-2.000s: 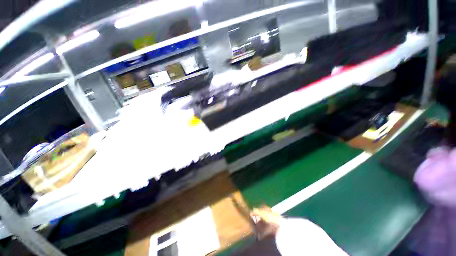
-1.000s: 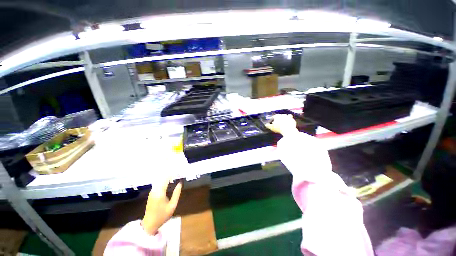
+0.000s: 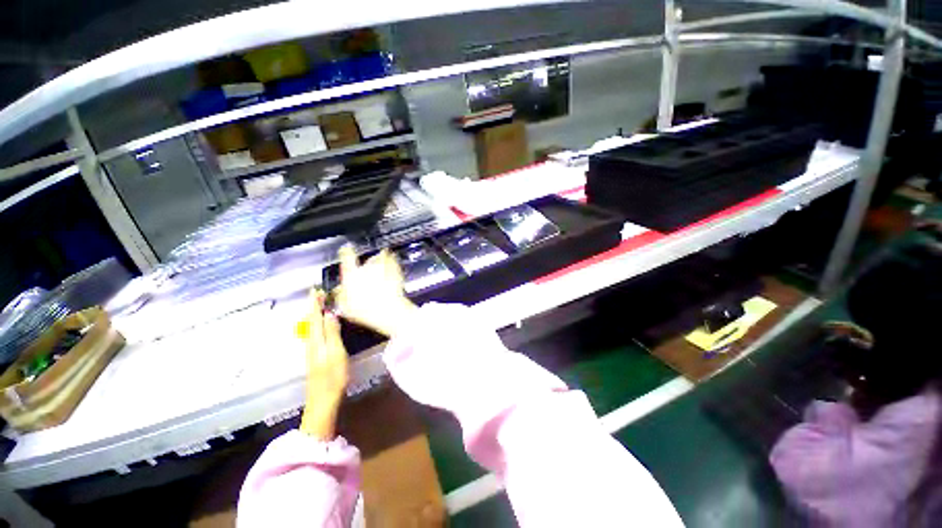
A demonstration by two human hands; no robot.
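Note:
A long black foam tray (image 3: pixel 591 229) lies on the white overhead shelf. Three glossy dark phones show in it, one of them (image 3: pixel 473 250) in the middle; the right pocket looks empty. My right hand (image 3: pixel 374 294) is over the tray's left end, with bent fingers at the leftmost pocket, and covers most of that pocket. My left hand (image 3: pixel 326 361) is upright at the tray's left end, its fingertips close to my right hand. Blur and overlap hide whether either hand grips anything.
Stacked black trays (image 3: pixel 702 175) stand right on the shelf; another tray (image 3: pixel 336 211) lies tilted behind on clear plastic. A brown carton (image 3: pixel 62 376) is at left. A slanted post (image 3: pixel 866 170) is at right. A person in pink (image 3: pixel 852 454) works below right. A brown board (image 3: pixel 398 464) lies below.
My right hand has moved from the tray's right end to its left end. My left hand has risen from below the shelf edge to the tray's left end. The view has shifted.

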